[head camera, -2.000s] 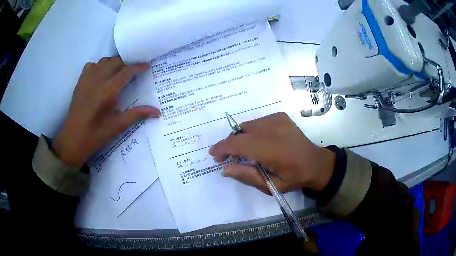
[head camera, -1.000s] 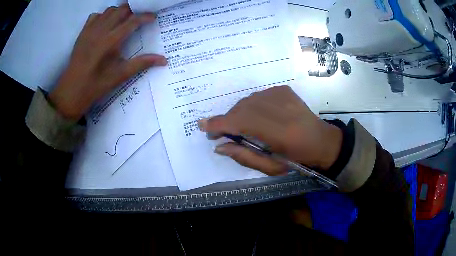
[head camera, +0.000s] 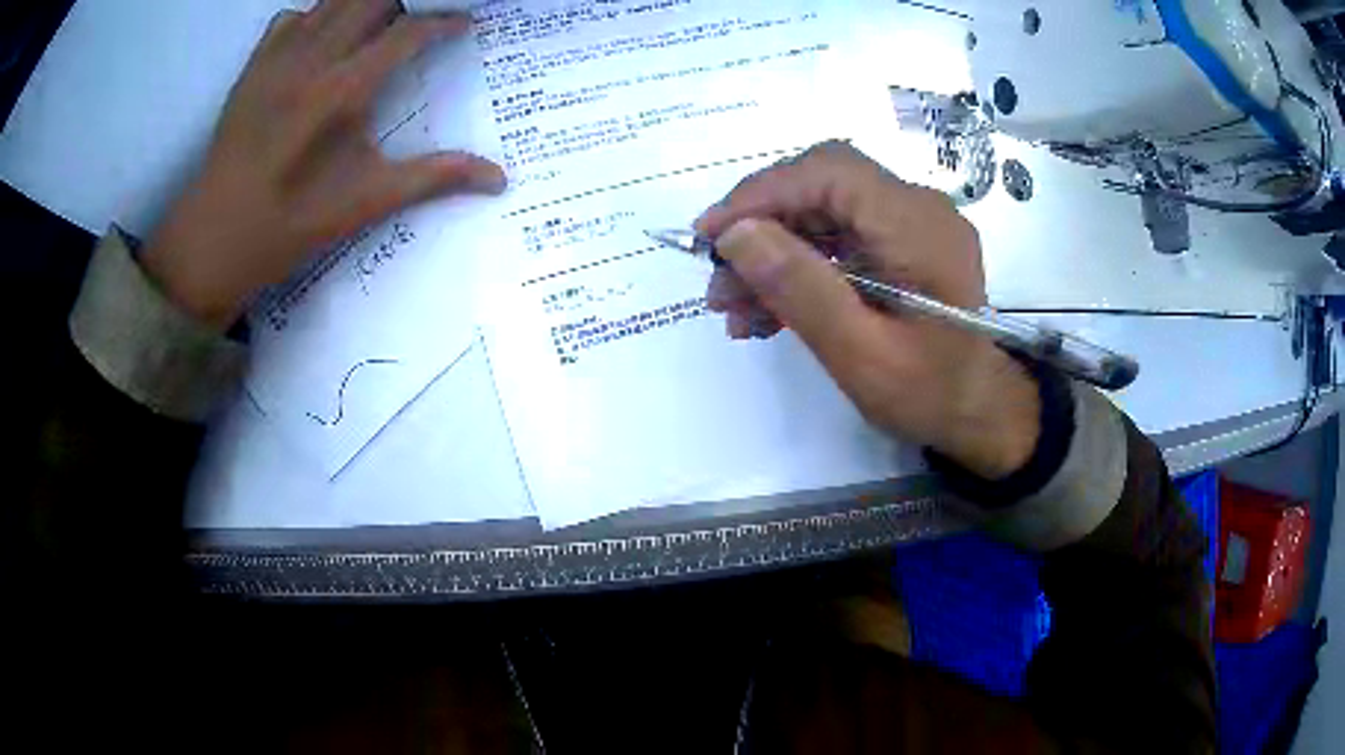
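Note:
A printed form sheet (head camera: 649, 428) lies in front of me over a second sheet (head camera: 398, 457) with a handwritten mark and a wavy black line. My right hand (head camera: 870, 303) holds a clear-barrel gel pen (head camera: 1003, 328), its tip pointing left just above or on the printed lines in the middle of the form; contact cannot be told. My left hand (head camera: 303, 162) rests palm down with fingers spread, thumb and index finger at the form's left edge, holding nothing.
The white sewing machine head (head camera: 1136, 89) stands at the upper right, its lit presser foot area (head camera: 959, 140) beside the form. An edge ruler tape (head camera: 590, 565) runs along the curved front edge. A blue crate (head camera: 974, 605) and a red box (head camera: 1261, 561) are below at the right.
The camera view has tilted lower. My right hand has turned so the pen tip shows again and lies higher on the form than a second ago. My left hand stays at the form's left edge.

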